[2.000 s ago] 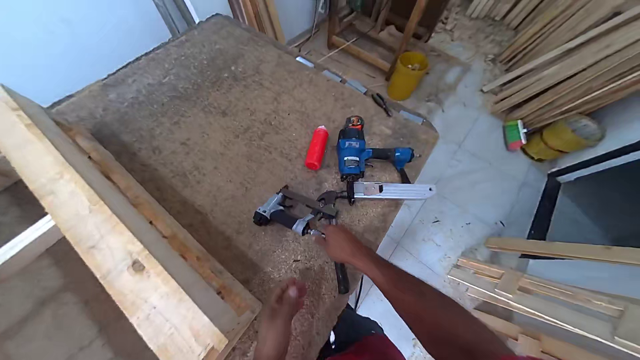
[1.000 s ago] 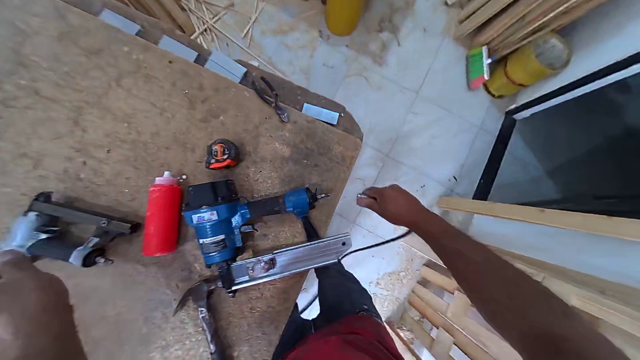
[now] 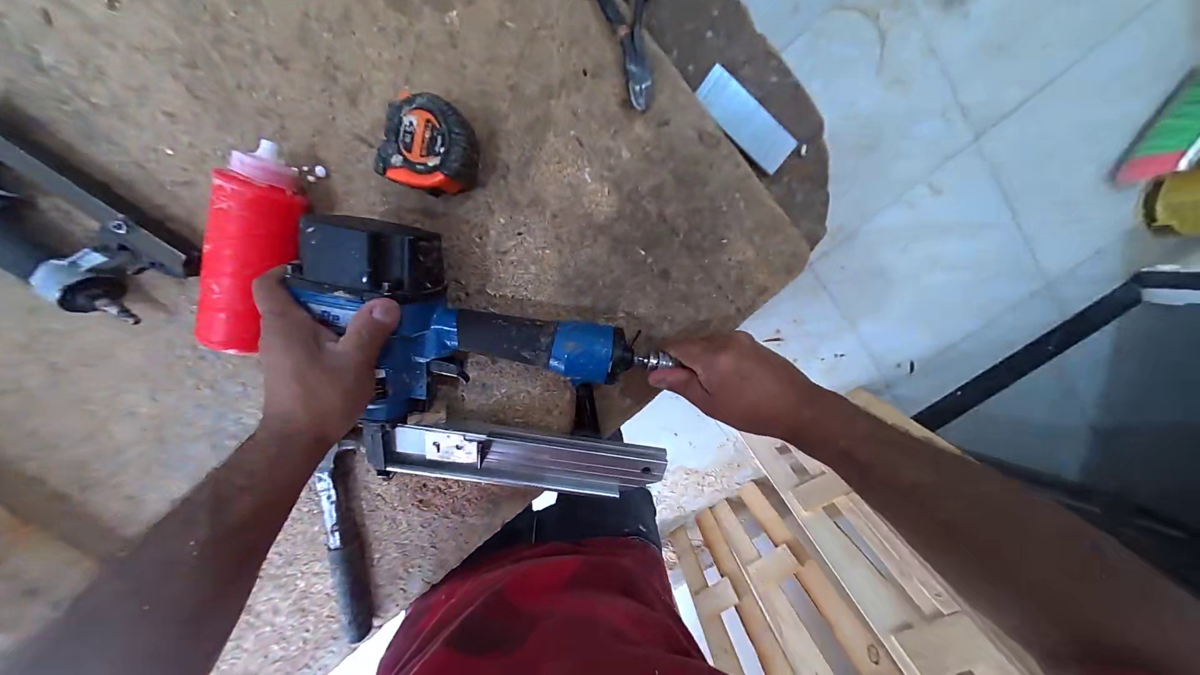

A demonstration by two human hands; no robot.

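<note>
A blue and black pneumatic nail gun (image 3: 403, 319) lies on the particle-board worktop, its metal magazine (image 3: 534, 459) toward my body. My left hand (image 3: 319, 356) grips the gun's body, with the thumb on top. At the end of the handle, my right hand (image 3: 731, 375) holds a metal air-hose coupler (image 3: 658, 360) against the air inlet; whether it is locked on cannot be seen. A red plastic bottle (image 3: 246, 253) stands or lies close to my left hand. Beyond the gun is a black and orange tape measure (image 3: 427, 142). A hammer (image 3: 345, 544) lies below my left hand.
At the left edge lies a second air tool (image 3: 84, 253). Pliers (image 3: 634, 56) and a metal plate (image 3: 747, 117) are near the worktop's far corner. To the lower right are wooden slat frames (image 3: 797, 581), with a black metal frame (image 3: 1031, 347) beyond them on the tiled floor.
My left hand has moved from the second air tool onto the nail gun. My right hand has come in from the side to the gun's air inlet. The view is closer.
</note>
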